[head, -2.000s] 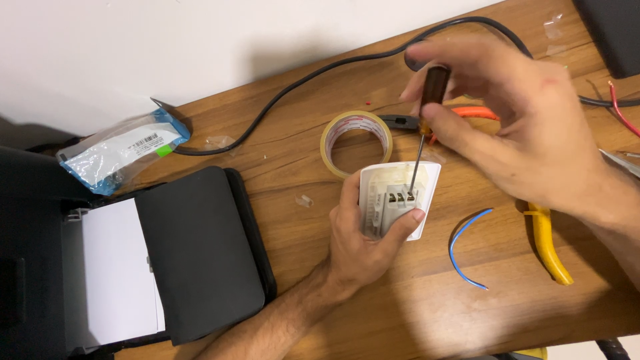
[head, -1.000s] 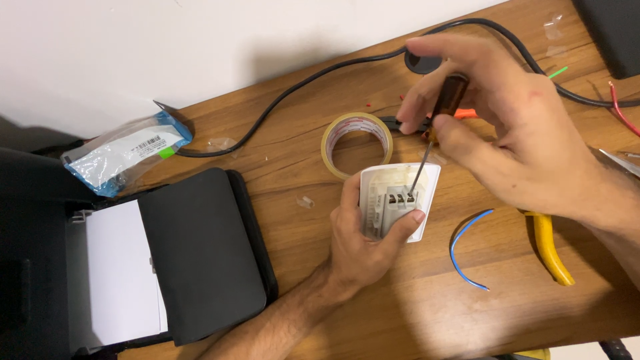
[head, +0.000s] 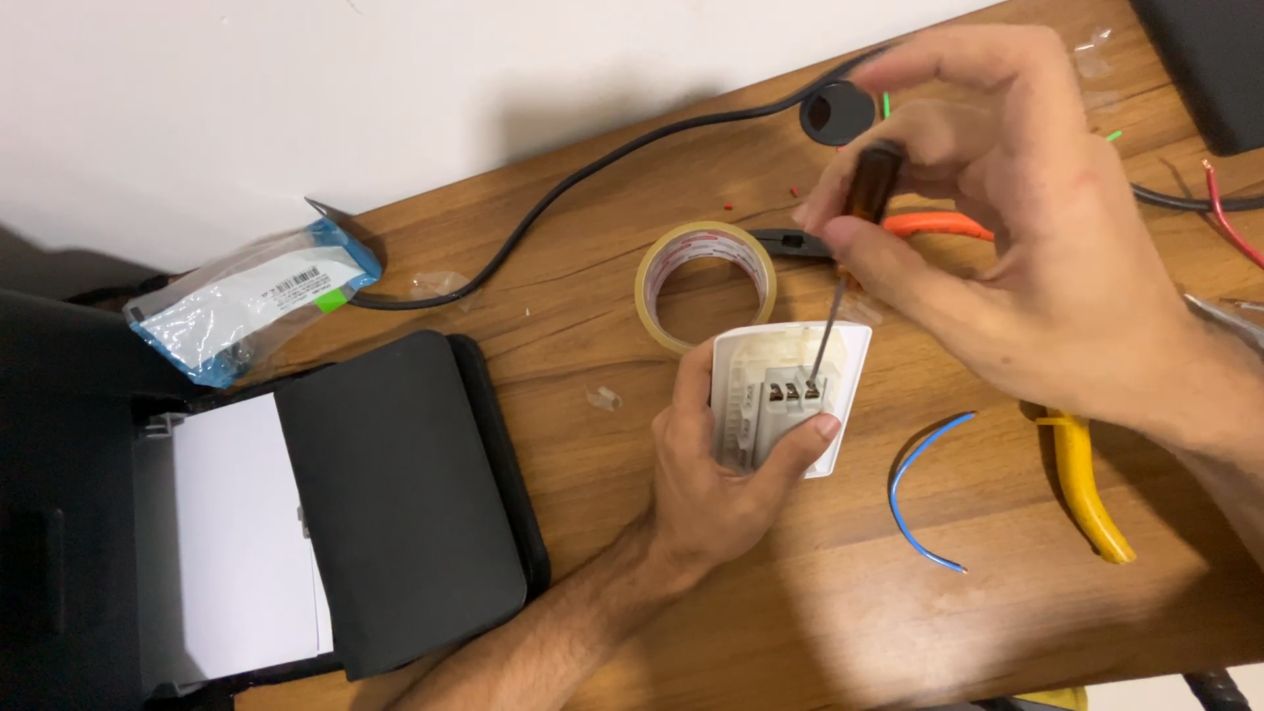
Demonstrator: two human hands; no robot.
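My left hand (head: 726, 484) grips a white plastic wall plate (head: 851, 395), its back facing up, thumb on the grey terminal module (head: 785, 420) of an electrical device. Three dark terminal openings show along the module's upper end. A screwdriver (head: 873, 186) with a dark amber handle is held between the thumb and fingers of my right hand (head: 997, 217). Its thin shaft slants down, and the tip is at the rightmost terminal. Just above the plate lies a roll of clear tape (head: 652, 296). To its right, pliers with orange handles (head: 938, 225) are partly hidden behind my right hand.
A short blue wire (head: 897, 489) and a yellow-handled tool (head: 1081, 494) lie at right. A black printer-like device with paper (head: 237, 543) stands at left, below a plastic packet (head: 267, 301). A black cable (head: 592, 168) runs along the wall; a red wire (head: 1220, 212) lies far right.
The fingers of my right hand have shifted around the screwdriver handle, while the tip stays at the rightmost terminal. My left hand keeps its hold on the plate.
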